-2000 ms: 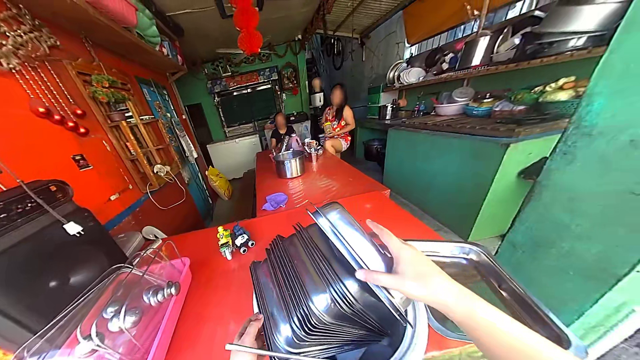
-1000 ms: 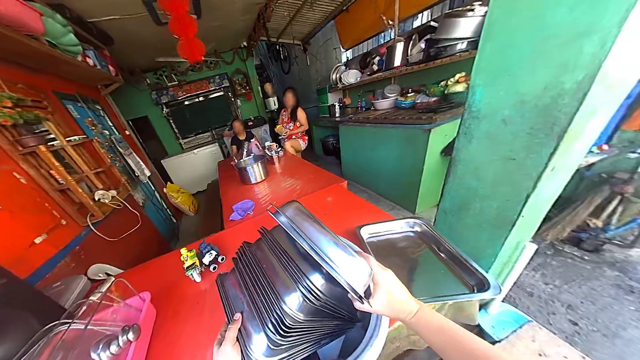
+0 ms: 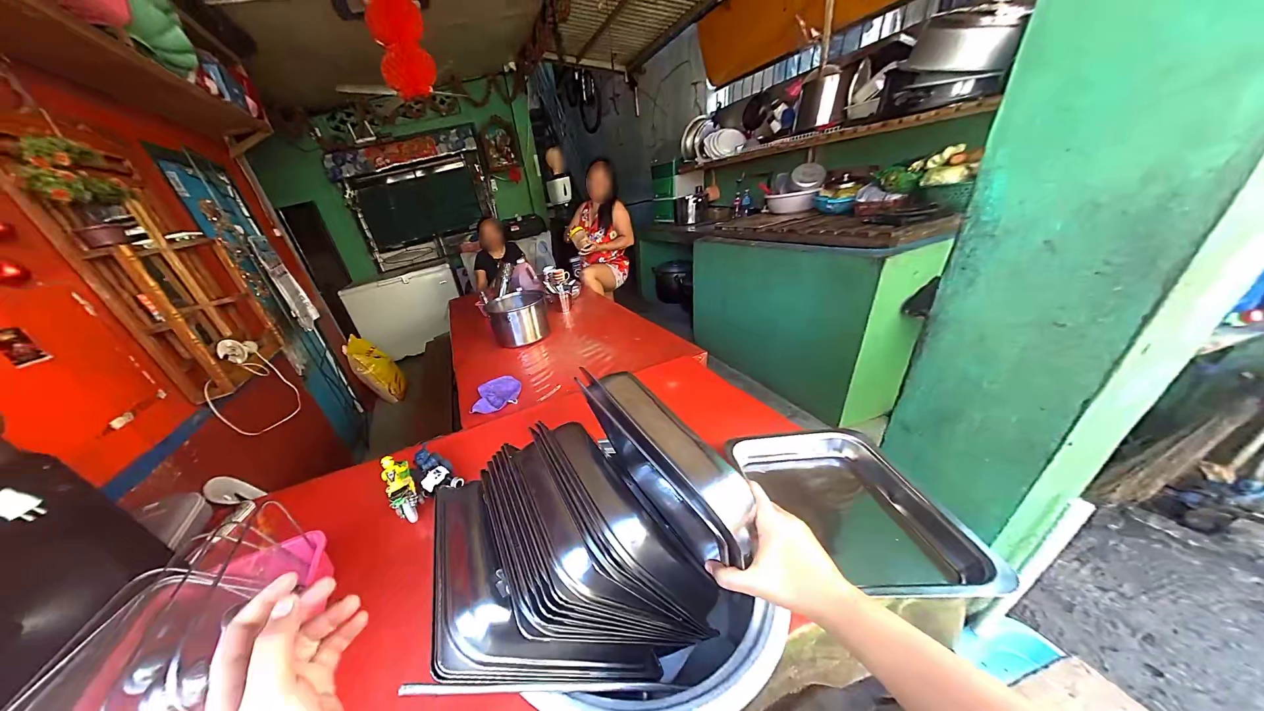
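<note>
A row of dark metal trays (image 3: 573, 553) leans on edge in a round light-coloured basin (image 3: 770, 642) on the red table. My right hand (image 3: 785, 563) grips the near end of a deeper metal pan (image 3: 681, 459) at the right of the row, thumb on its rim. Left of the trays, my left hand (image 3: 286, 647) is raised with its fingers apart, holding nothing, in front of a clear plastic cover (image 3: 118, 632) and a pink container (image 3: 296, 558). Right of the basin lies a large shallow metal tray (image 3: 869, 513).
Two small toys (image 3: 400, 484) and a purple cloth (image 3: 497, 394) lie on the table. Farther back are a steel pot (image 3: 518, 318) and two people (image 3: 602, 232). A green pillar (image 3: 1047, 247) rises at the right, and a green counter (image 3: 780, 306) stands behind.
My left hand has come off the left side of the tray stack and is now raised to the left of it. My right hand still holds the pan at the right of the row.
</note>
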